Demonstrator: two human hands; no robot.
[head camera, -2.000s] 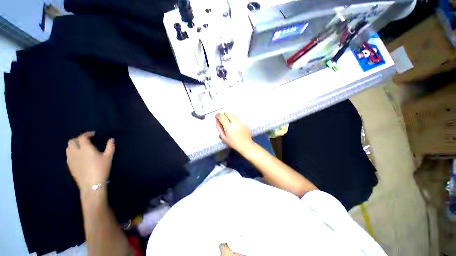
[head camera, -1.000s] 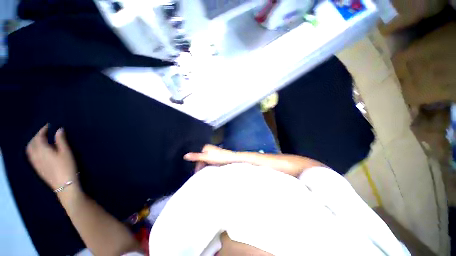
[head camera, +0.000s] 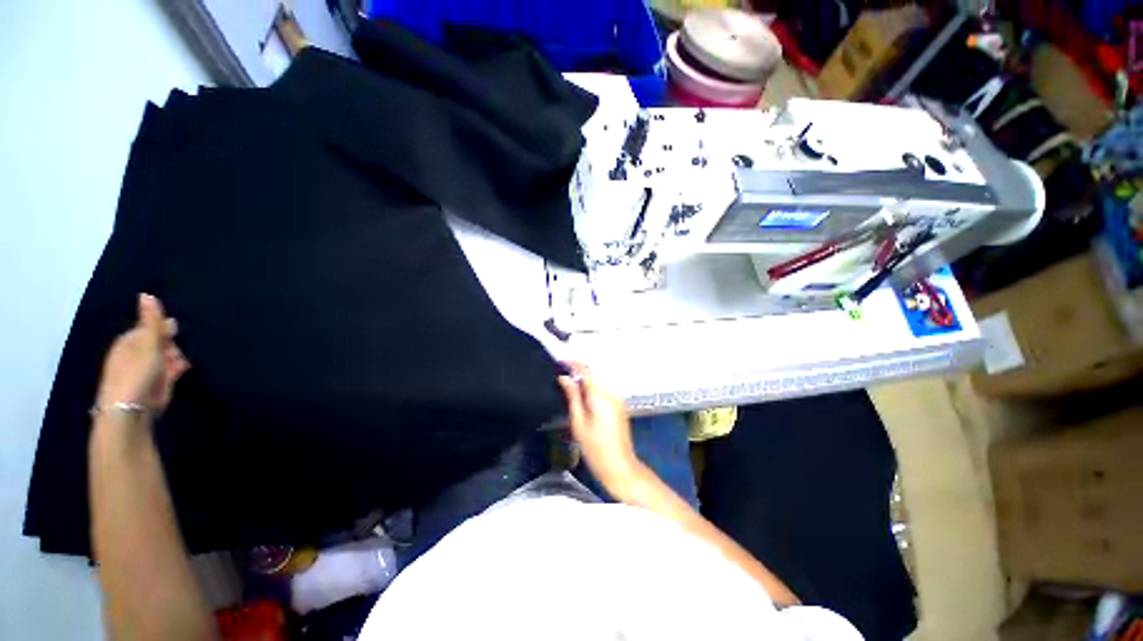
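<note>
Black fabric (head camera: 313, 313) lies spread over the left of the table and hangs over its front edge. My left hand (head camera: 144, 363) is at the fabric's left part, fingers bent; whether it grips cloth cannot be told. My right hand (head camera: 599, 420) pinches the fabric's right corner at the table's front edge. The white sewing machine (head camera: 677, 188) stands behind and right of that hand. More bunched black cloth (head camera: 489, 138) runs to the needle area, where the needle is too small to make out.
A ruler strip (head camera: 802, 373) runs along the table's front edge. A separate black heap (head camera: 802, 501) lies below the table at right. Red and dark tools (head camera: 821, 257) rest by the machine. Pinkish rolls (head camera: 721, 56) and a blue container (head camera: 552, 28) stand behind. Cardboard boxes (head camera: 1065, 488) are at right.
The view has shifted to show more of the machine and background. My right hand has gone from above the lap to the fabric's corner. The fabric's right corner now reaches the table edge.
</note>
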